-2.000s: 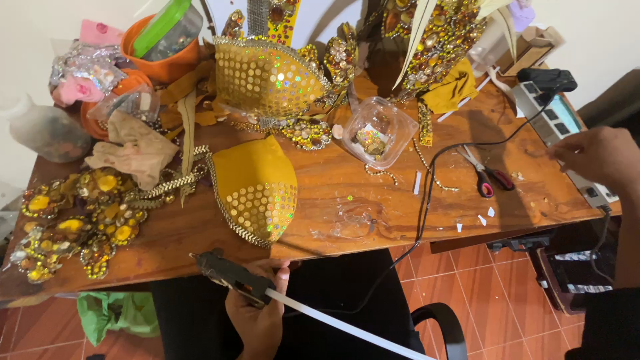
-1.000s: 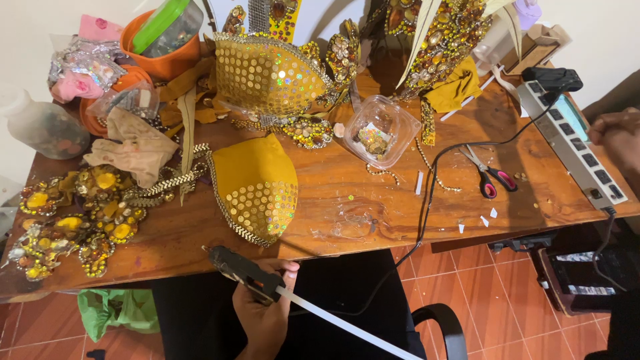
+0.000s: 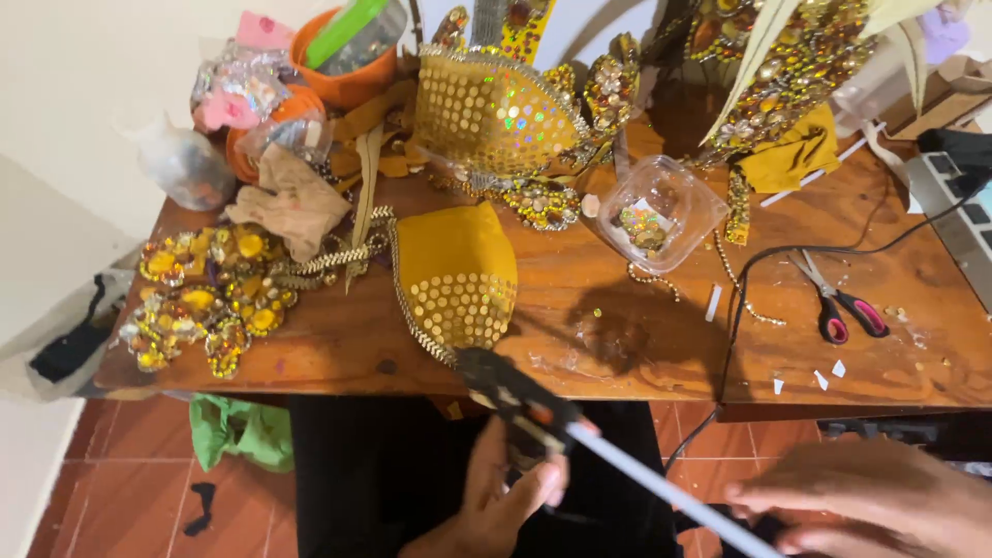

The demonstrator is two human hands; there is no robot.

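My left hand [image 3: 504, 488] grips a black hot glue gun [image 3: 519, 395] at the table's front edge. A long white glue stick [image 3: 666, 484] runs out of its back toward the lower right. The gun's nozzle end is at the lower edge of a mustard bra cup [image 3: 457, 271] with gold sequins and chain trim. My right hand [image 3: 860, 496], blurred, is at the lower right beyond the glue stick, over a dark thing; whether it holds anything I cannot tell. A clear plastic container [image 3: 663, 213] of sequins and a larger sequined cup piece [image 3: 496, 116] lie farther back.
Scissors [image 3: 837, 302] and white scraps lie at the right, near a black cable [image 3: 736, 318] and a power strip [image 3: 957, 225]. Jewelled trim [image 3: 209, 294] covers the left side, with an orange pot [image 3: 349, 81] behind. A jewelled piece [image 3: 798, 70] stands at the back right.
My right hand has moved from the power strip down to the lower right, beside the glue stick. The glue gun, still in my left hand, has shifted right. The view has turned somewhat left.
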